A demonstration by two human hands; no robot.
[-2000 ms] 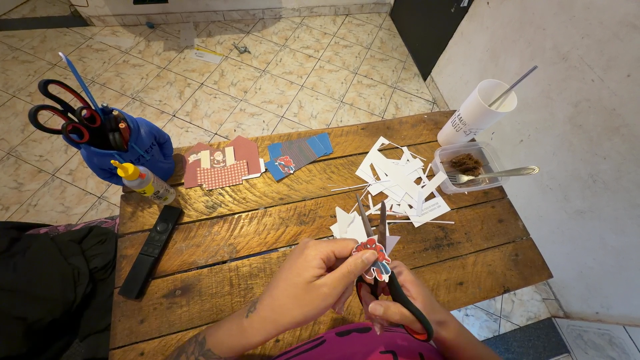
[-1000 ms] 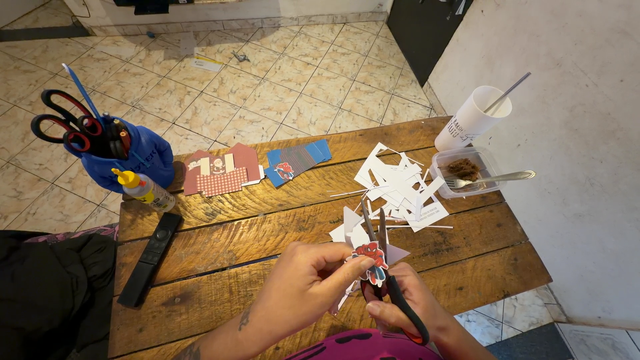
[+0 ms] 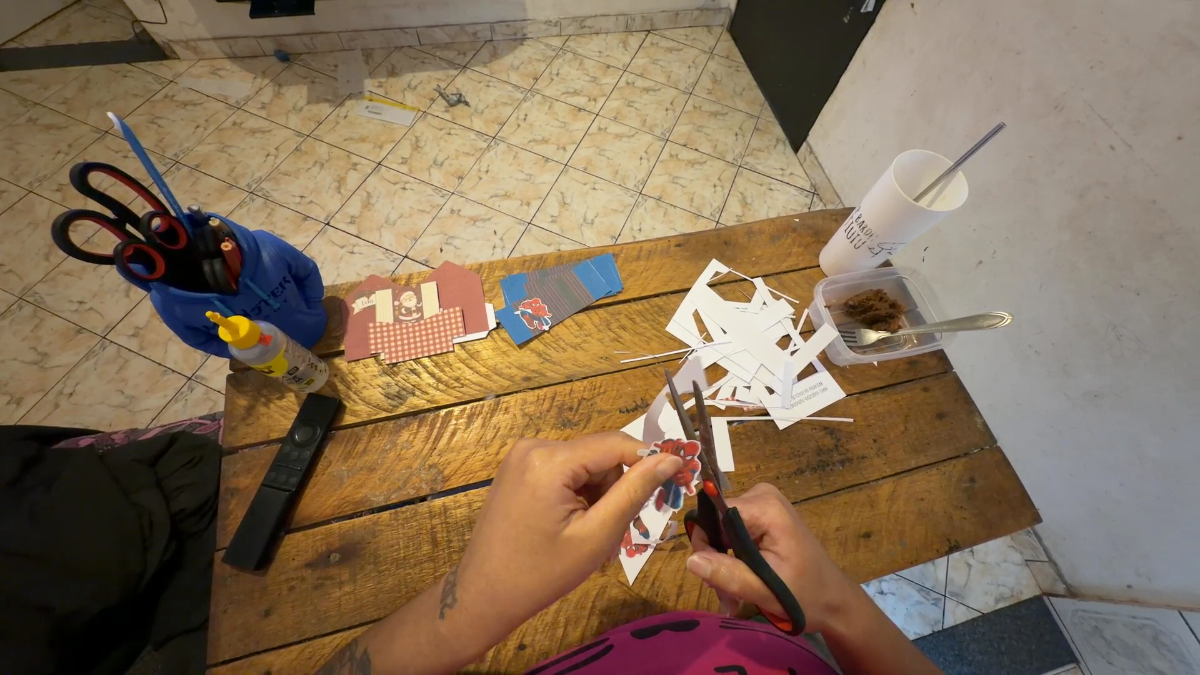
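Observation:
My left hand (image 3: 572,516) pinches a Spider-Man paper cutout (image 3: 682,466) between thumb and fingers, near the front middle of the wooden table. Black-and-red scissors (image 3: 714,506) are in my right hand (image 3: 773,553), blades slightly apart and pointing away from me, beside the cutout's right edge. Partly hidden under the cutout are more printed paper pieces (image 3: 636,562). Beyond the blades lies a heap of white paper scraps (image 3: 741,328). Blue printed paper pieces (image 3: 562,291) and reddish Christmas-print pieces (image 3: 417,323) rest farther back on the left.
A blue holder (image 3: 286,281) with scissors and pens stands at the back left, beside a glue bottle (image 3: 277,354). In front lies a black remote (image 3: 283,480). At the back right are a white cup (image 3: 886,211) with a straw and a plastic container (image 3: 923,347) with brown food and a fork.
The scissors have shifted from behind the cutout to beside its right edge, and my right hand has moved slightly away from my left. My left hand still holds the cutout.

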